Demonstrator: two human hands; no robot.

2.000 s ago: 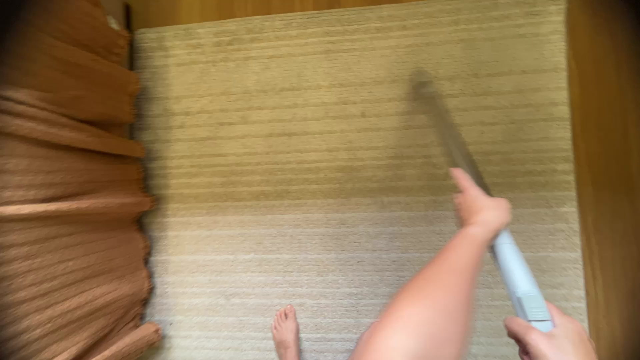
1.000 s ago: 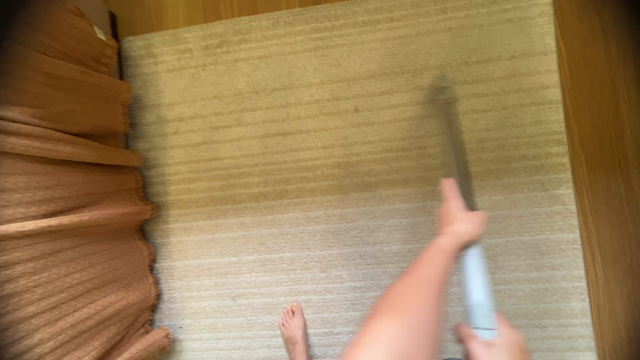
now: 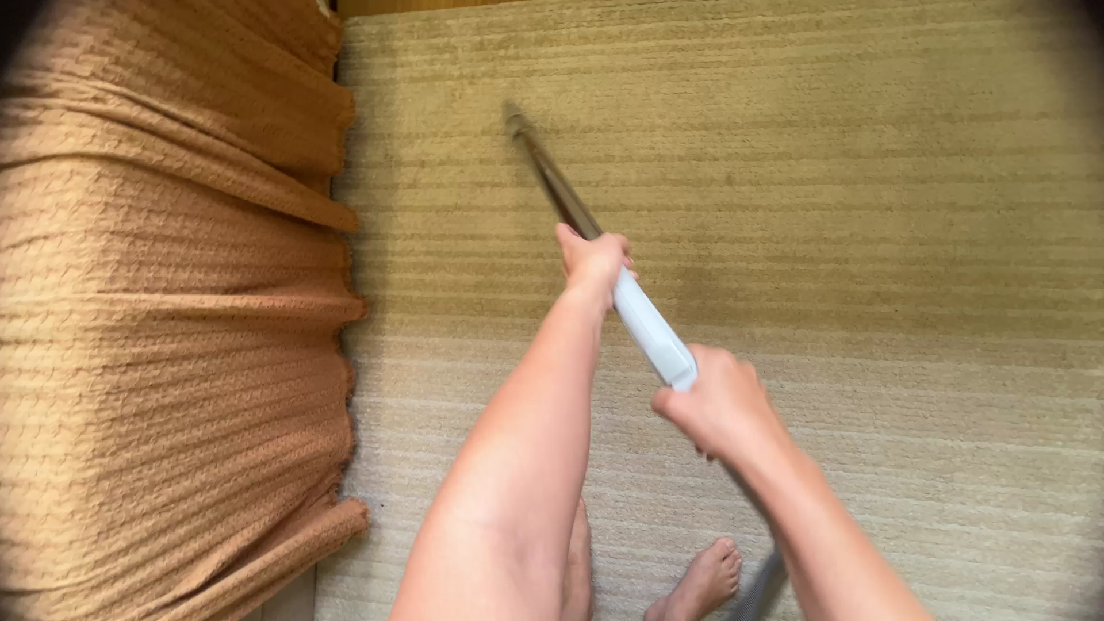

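A vacuum cleaner wand [image 3: 559, 185] with a dark metal tube and a pale blue-white handle [image 3: 649, 323] slants up and left over a beige ribbed carpet [image 3: 819, 216]. My left hand [image 3: 595, 259] is closed round it where tube and handle meet. Farther back, my right hand [image 3: 724, 401] grips the rear end of the handle. A grey ribbed hose [image 3: 763, 586] shows below my right forearm. The far tip of the wand is blurred above the upper left part of the carpet, and whether it touches the pile I cannot tell.
An orange-brown textured cover [image 3: 190, 302] drapes over a piece of furniture on the left, its edge hanging beside the carpet. Wooden floor [image 3: 397, 7] shows at the top. A bare foot [image 3: 711, 573] stands on the carpet near the bottom, with part of another leg beside it.
The wand has swung from the carpet's right side to its left part, both hands moving left with it. The view has shifted too, and the hose has come into sight.
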